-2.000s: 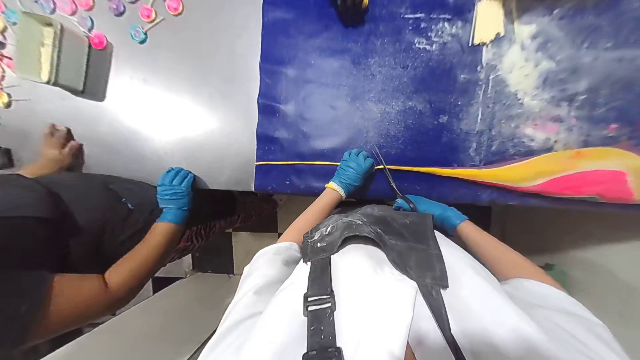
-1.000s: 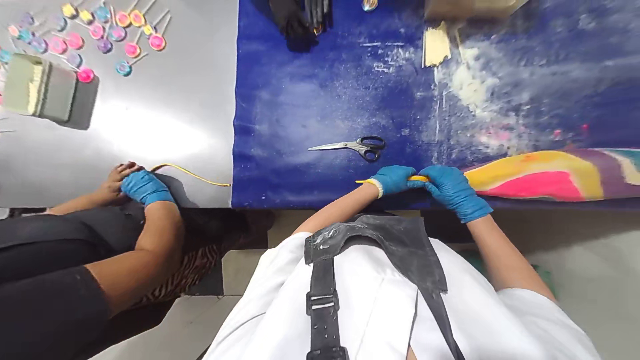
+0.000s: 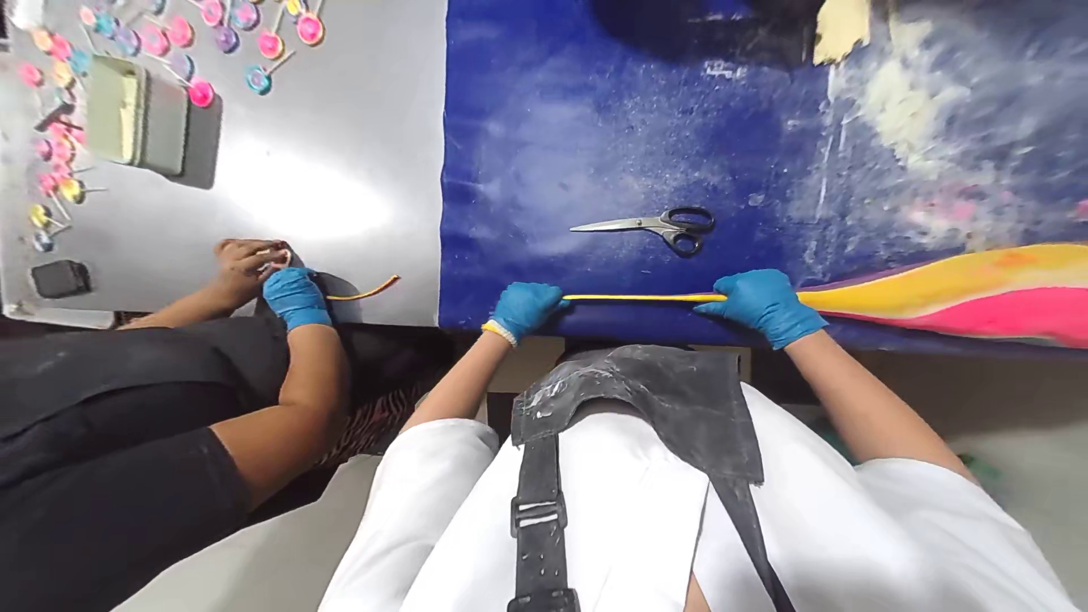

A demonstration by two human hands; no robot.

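A yellow candy strand (image 3: 642,297) runs taut between my two blue-gloved hands, low over the blue mat's near edge. My left hand (image 3: 527,309) grips its left end. My right hand (image 3: 765,308) closes around the strand where it narrows from a thick yellow and pink candy mass (image 3: 986,293), which stretches off to the right. Beyond the strand, scissors (image 3: 650,225) with black handles lie on the blue mat (image 3: 544,153), touched by neither hand.
At the left, a co-worker's hands (image 3: 272,280), one blue-gloved, work on a separate short strand (image 3: 365,293) over the metal table (image 3: 340,102). Round lollipops (image 3: 310,29) surround a pale green container (image 3: 136,115). A cream-coloured piece (image 3: 841,30) lies at the mat's far side.
The scissors, in my right hand two seconds ago, now lie on the mat. Since one second ago my hands have moved apart, with the strand drawn out between them.
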